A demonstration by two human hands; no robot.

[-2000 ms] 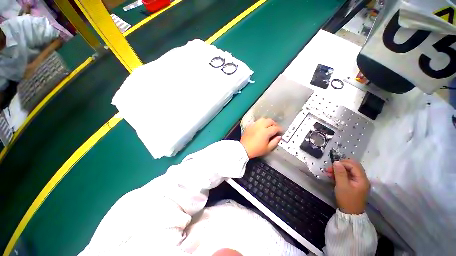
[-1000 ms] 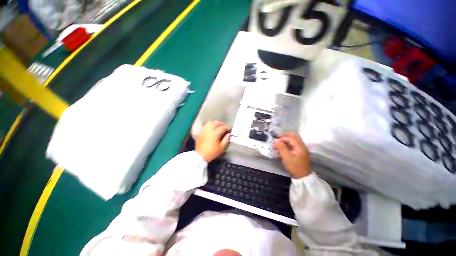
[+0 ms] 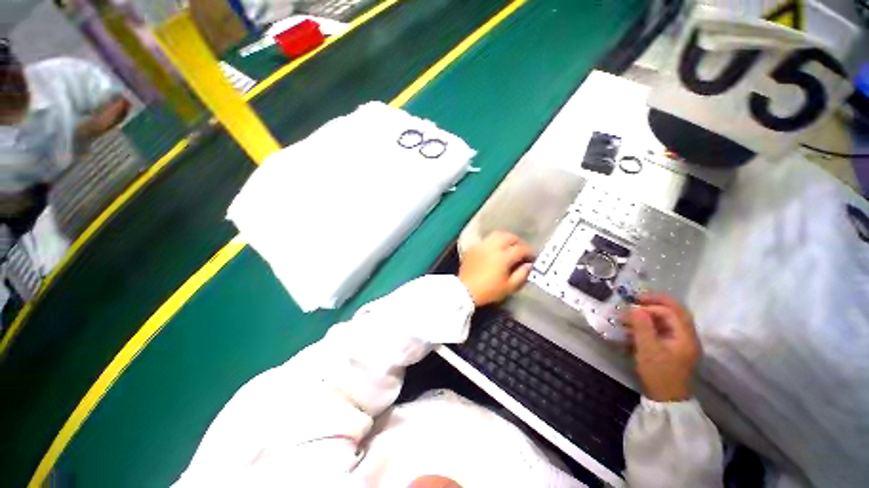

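Note:
The black fixture (image 3: 598, 269) sits on the perforated silver plate (image 3: 659, 250); a round ring shape shows in its middle, but I cannot tell seat from loaded part. My right hand (image 3: 664, 345) is at the plate's near right edge, thumb and finger pinching a small dark part, probably a ring-shaped case seen edge-on (image 3: 626, 295), just right of the fixture. My left hand (image 3: 495, 269) rests with bent fingers at the plate's left edge, with nothing visible in it.
A white foam stack (image 3: 335, 212) with two black rings (image 3: 432, 149) lies on the green belt. The keyboard (image 3: 548, 379) is below the plate. The laser head (image 3: 703, 141) hangs above. A black square piece (image 3: 601, 152) and sample ring (image 3: 630, 165) lie behind. A person (image 3: 59, 119) sits opposite.
The view swung right, showing the ring-covered right stack, then back left. My right hand stays beside the fixture with the small dark part. My left hand stays at the plate's edge.

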